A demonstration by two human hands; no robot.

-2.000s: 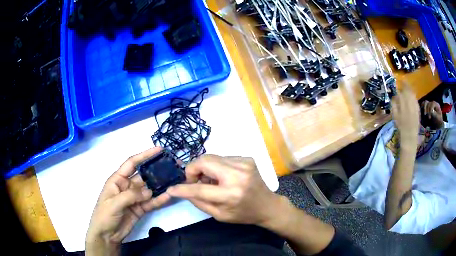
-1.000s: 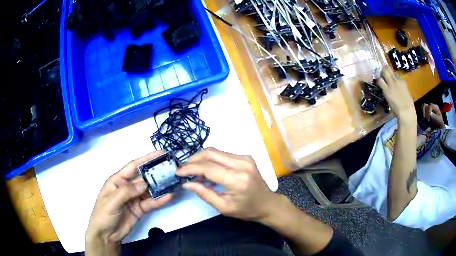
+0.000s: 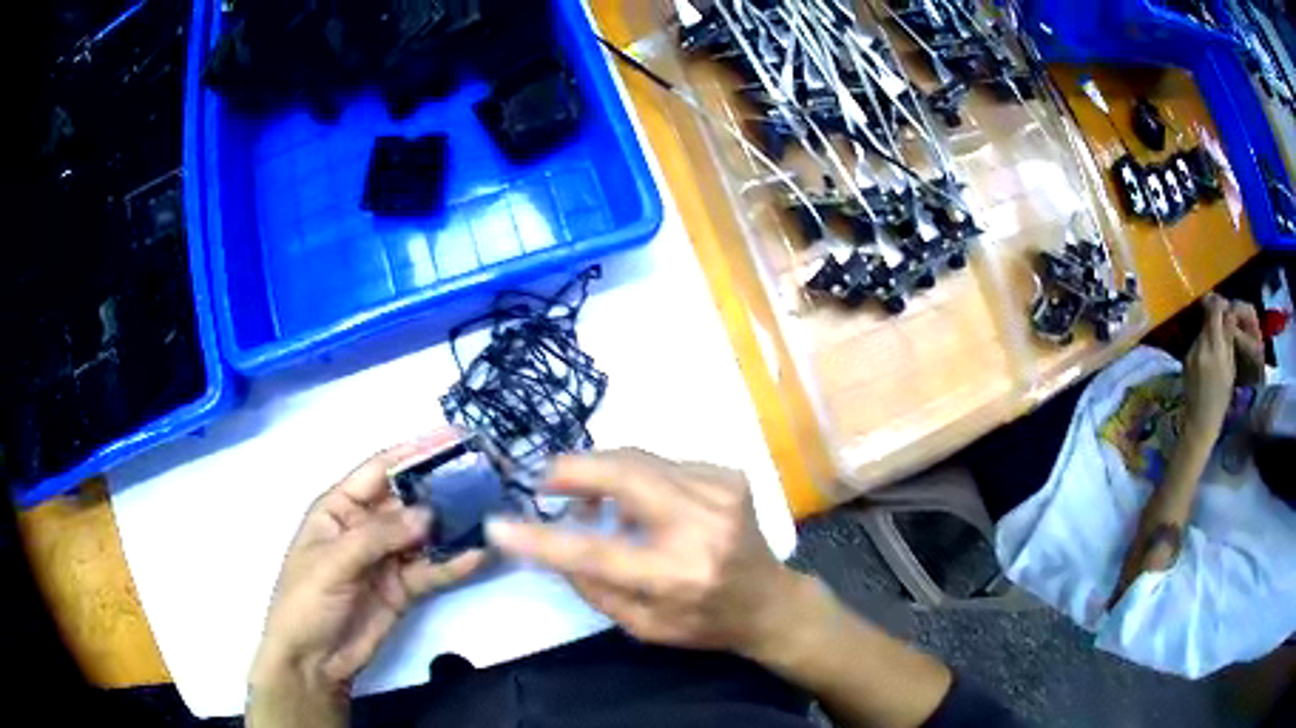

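Note:
My left hand (image 3: 348, 569) holds a black square housing (image 3: 458, 501) above the white work sheet (image 3: 640, 384), its open side up with a greyish shiny inside. My right hand (image 3: 668, 548) is at the housing's right edge, its fingertips blurred; whether they pinch anything cannot be told. A tangled heap of thin black sealing rings (image 3: 526, 377) lies on the sheet just beyond the housing. The blue bin (image 3: 441, 306) behind it holds loose black housings (image 3: 405, 177).
A second blue bin (image 3: 213, 405) full of black parts is at the left. Cable assemblies (image 3: 895, 249) lie on clear plastic at the right. A neighbouring worker's arm (image 3: 1173, 498) and a stool (image 3: 931, 533) are at the lower right.
The housing's inside went from dark to bright, then greyish. My right fingers have shifted and blurred at its edge. The neighbour's arm has drawn back from the small parts.

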